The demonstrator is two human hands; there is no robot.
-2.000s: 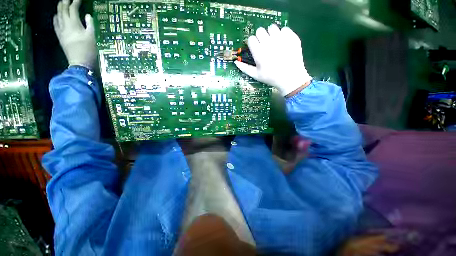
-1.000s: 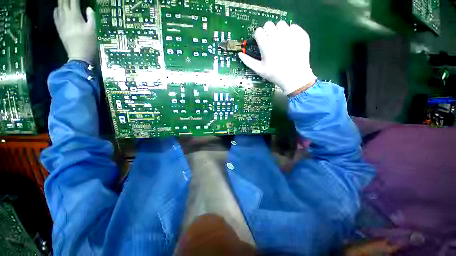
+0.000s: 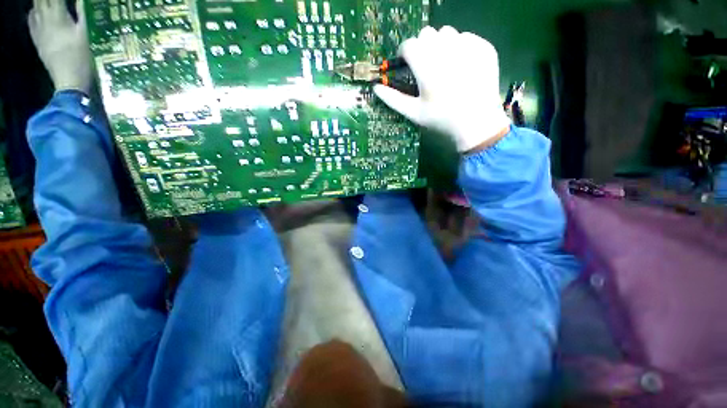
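Observation:
A large green circuit board (image 3: 263, 159) lies in front of me with its silvery pads facing up; a bright band of glare crosses it. My right hand (image 3: 454, 88), in a white glove, is closed around cutters (image 3: 367, 72) with red-orange and black grips. The small silver jaws point left, over or on the board's right part; contact cannot be told. My left hand (image 3: 62, 48), in a white glove, lies at the board's upper left edge, its fingertips near the picture's top edge. Whether it grips the edge is hard to tell.
A second tool (image 3: 514, 97) with silvery parts shows just right of my right wrist. A large dark block (image 3: 606, 96) stands at the right. A person in a purple garment (image 3: 670, 279) is at the lower right. An orange-brown slotted rack (image 3: 24, 259) is at the left. Blue items (image 3: 705, 139) show far right.
The board and my left hand have shifted left in the picture. The cutters now sit farther right and lower on the board than one second ago. The tool beside my right wrist has come into view.

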